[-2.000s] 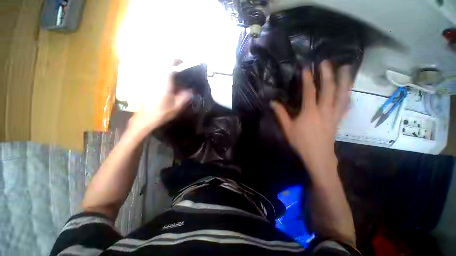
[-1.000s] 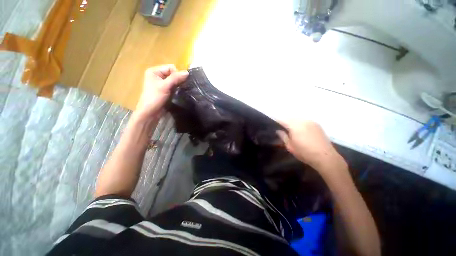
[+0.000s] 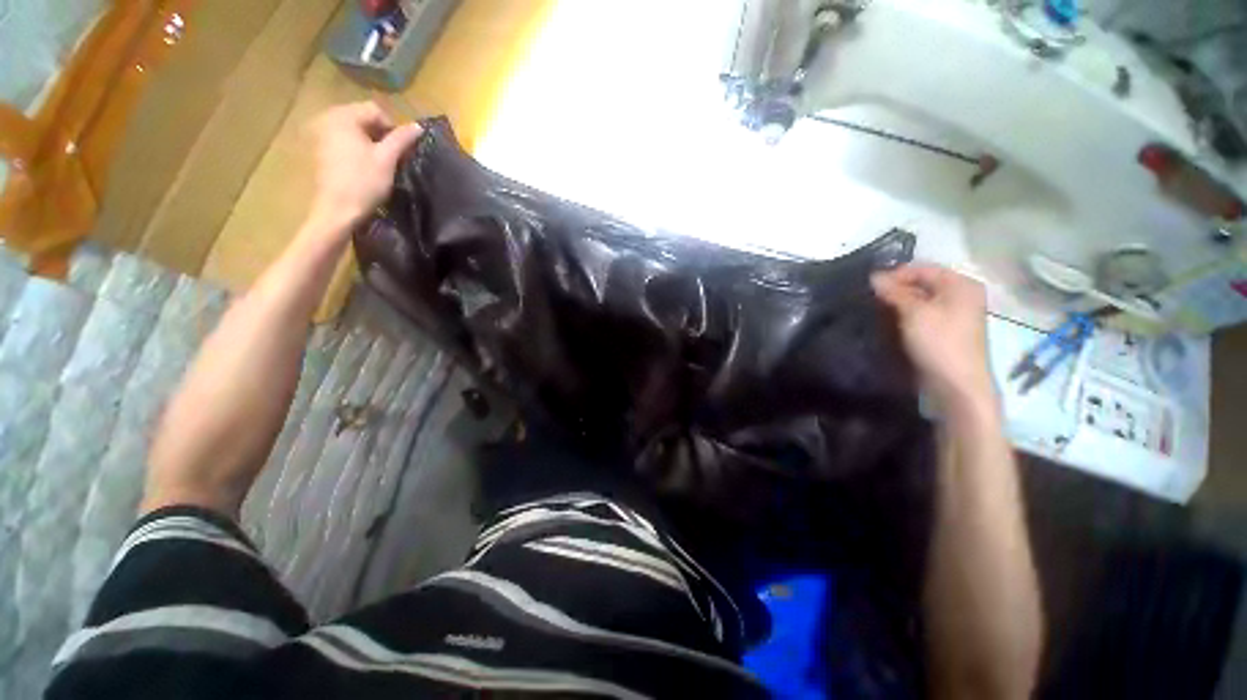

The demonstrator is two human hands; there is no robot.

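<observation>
A dark, glossy, wrinkled leather garment [image 3: 656,328] is stretched between my two hands along its upper edge and hangs down toward my lap. My left hand [image 3: 367,167] pinches the edge's left corner, over the tan board. My right hand [image 3: 935,317] pinches the edge near its right corner, at the machine table. The edge sags a little between the hands. The fingertips behind the material are partly hidden. The needle area [image 3: 770,116] of the sewing machine is beyond the garment and does not touch it.
The white machine head [image 3: 1012,137] spans the upper right. Blue snips [image 3: 1056,358] lie beside a small parts tray [image 3: 1124,410] at right. A grey box [image 3: 390,38] sits on the tan board [image 3: 260,123]. Quilted cloth [image 3: 110,397] covers the left; a blue object [image 3: 790,632] is below.
The garment came away from the needle area and is now spread wide. My left hand moved left and up; my right hand moved right and up, to the other corner. The camera view shifted.
</observation>
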